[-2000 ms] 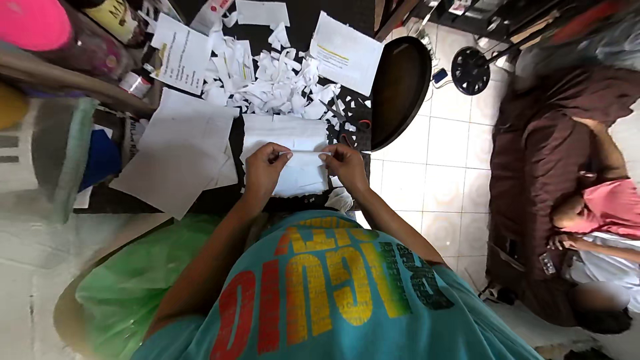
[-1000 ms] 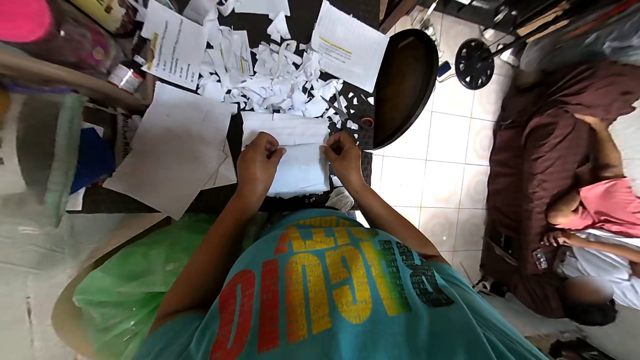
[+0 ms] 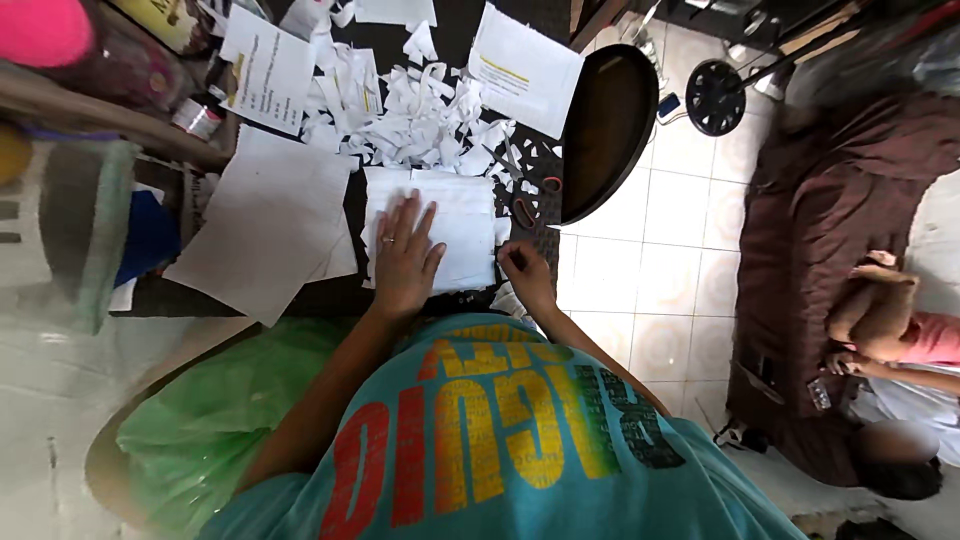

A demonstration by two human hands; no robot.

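Note:
My left hand (image 3: 406, 251) lies palm down with fingers spread on a white sheet of paper (image 3: 461, 255) at the front of the dark table. Across the upper part of that sheet lie flat paper strips (image 3: 450, 196). At the sheet's right edge is my right hand (image 3: 525, 271), its fingers curled; whether it pinches anything is hidden. Scissors (image 3: 514, 169) with dark and red handles rest just beyond it, among small paper scraps. Behind the sheet spreads a heap of torn white paper pieces (image 3: 420, 120).
Large blank sheets (image 3: 262, 217) overlap on the left. Printed sheets lie at the back left (image 3: 271, 71) and back right (image 3: 525, 71). A dark round tray (image 3: 609, 135) adjoins the table's right edge. A green plastic bag (image 3: 225, 420) is at lower left. Another person (image 3: 892, 337) is on the brown-covered furniture at right.
Two seconds ago both hands held a thin paper strip between them above the sheet. Now my left hand is flat on the sheet, and my right hand has moved to its right edge.

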